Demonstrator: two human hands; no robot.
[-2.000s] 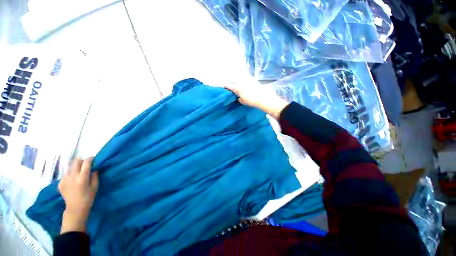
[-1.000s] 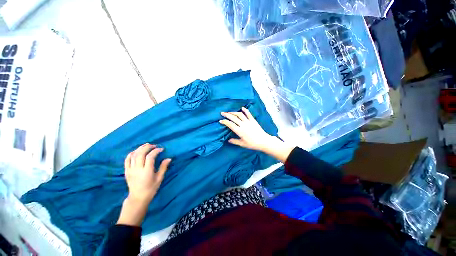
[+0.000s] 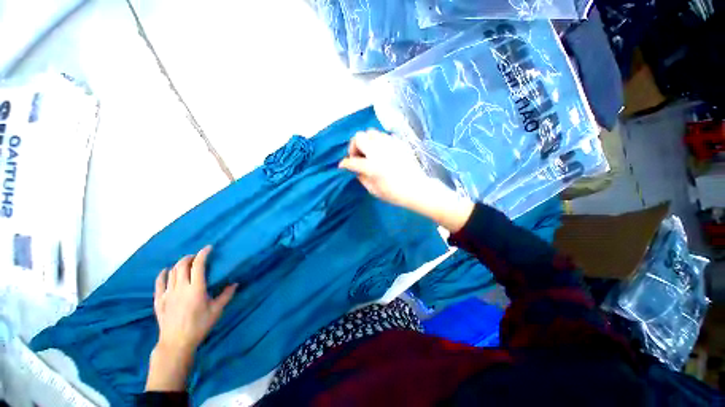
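A teal garment (image 3: 262,230) lies spread across the white table in front of me, with round gathered, rosette-like bunches on its upper and lower edges. My left hand (image 3: 187,298) rests on its left part with the fingers spread. My right hand (image 3: 385,167) is over its right end, fingers bent with thumb and fingertips close together. Whether the fingertips pinch the cloth cannot be told.
Bagged blue garments (image 3: 509,111) in clear printed plastic lie at the back right. White printed bags (image 3: 48,183) lie at the left. A brown carton (image 3: 608,242), crumpled plastic (image 3: 668,290) and a blue bin (image 3: 465,322) are at the lower right.
The garment was first held by both hands at its edges, then laid flatter with its bunches showing. Since then my left hand has moved left and down, and my right hand's fingers have drawn together.
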